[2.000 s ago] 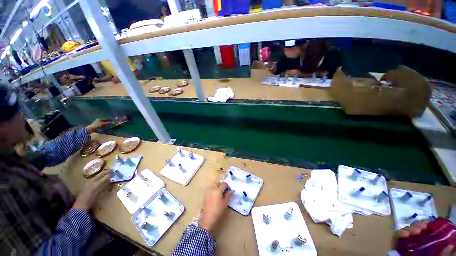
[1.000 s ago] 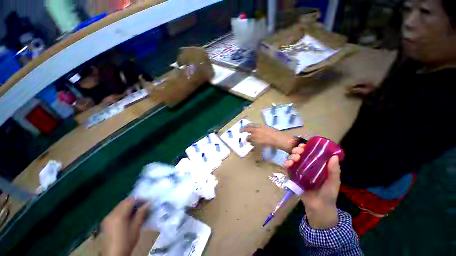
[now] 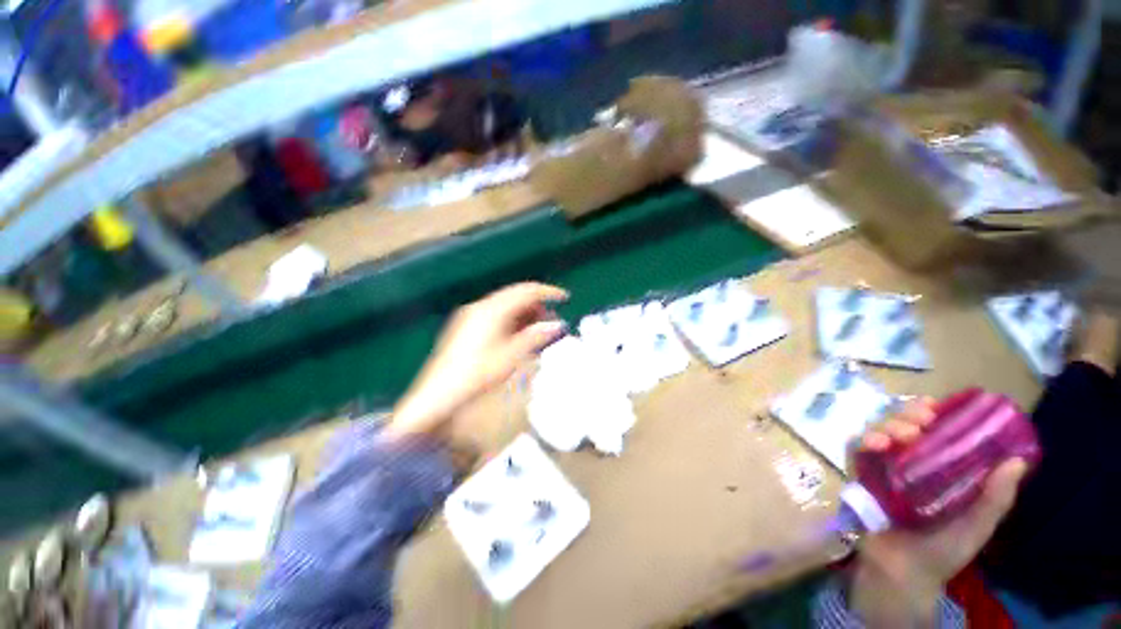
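My right hand (image 3: 916, 541) grips the squeeze bottle (image 3: 965, 457) of red-pink liquid at the lower right. Its purple nozzle points left and down over the bench. My left hand (image 3: 479, 350) is blurred, its fingers apart, at the belt-side bench edge, beside and above the crumpled white rag (image 3: 575, 399). It shows nothing held. A white square plate (image 3: 516, 516) with metal posts lies in front of me, below the rag. Another white plate (image 3: 836, 406) lies partly behind the bottle. A plate with posts (image 3: 728, 322) lies right of the rag.
A green conveyor belt (image 3: 369, 322) runs beyond the bench. More plates, including one at the left (image 3: 243, 506), and round discs (image 3: 49, 559) lie on the bench. A cardboard box (image 3: 897, 184) stands at the upper right. A neighbour's arm (image 3: 1076, 430) is at the right edge.
The view has swung left. My left hand has let go of the white rag, which now lies on the bench, and moved up beside it. The bottle is still in my right hand.
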